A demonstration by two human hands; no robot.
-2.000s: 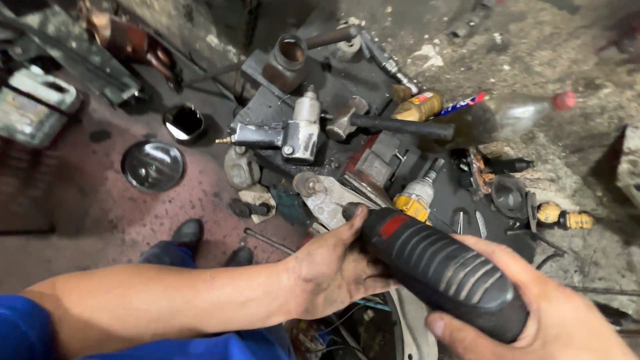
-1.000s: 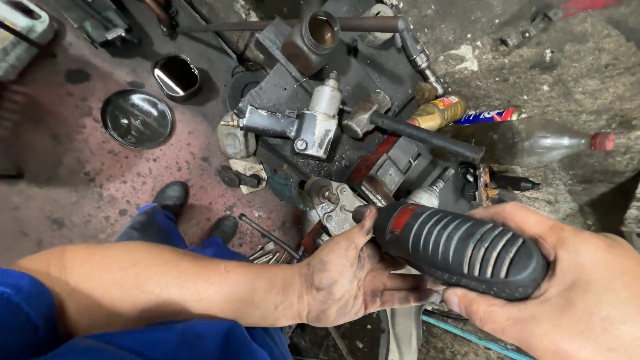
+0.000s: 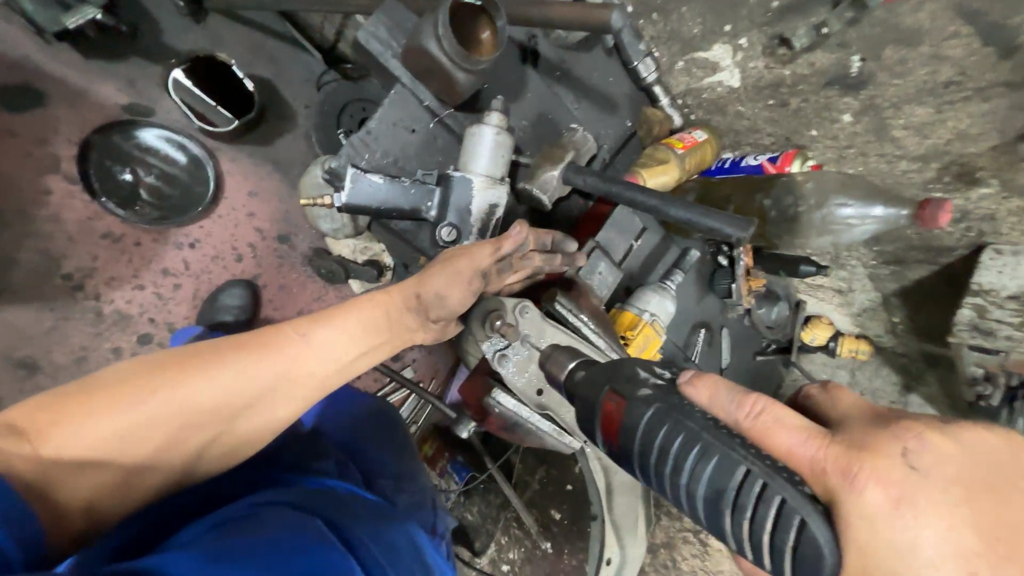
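My right hand (image 3: 864, 472) is wrapped round the ribbed black grip of a power tool (image 3: 704, 448), with its metal nose close over a metal control arm (image 3: 528, 360). The control arm lies between the jaws of a bench vise (image 3: 520, 416). Palm turned and fingers extended, my left hand (image 3: 496, 276) is at the vise's far side, beside the control arm's end; whether its fingertips touch the vise cannot be told. Beyond it lies a grey air impact wrench (image 3: 448, 196), with a hammer (image 3: 656, 200) to its right. A yellow and silver impact tool (image 3: 648, 312) rests right of the vise.
A metal jar (image 3: 452, 52) stands at the back. A gold bottle (image 3: 676, 158), a blue spray can (image 3: 756, 163) and a plastic bottle with a red cap (image 3: 824, 208) lie at the right. On the floor at left are a round black pan (image 3: 148, 172) and an open container of dark liquid (image 3: 212, 92).
My left hand has come away from the power tool's nose and moved up toward the vise's far side. My right hand still holds the tool.
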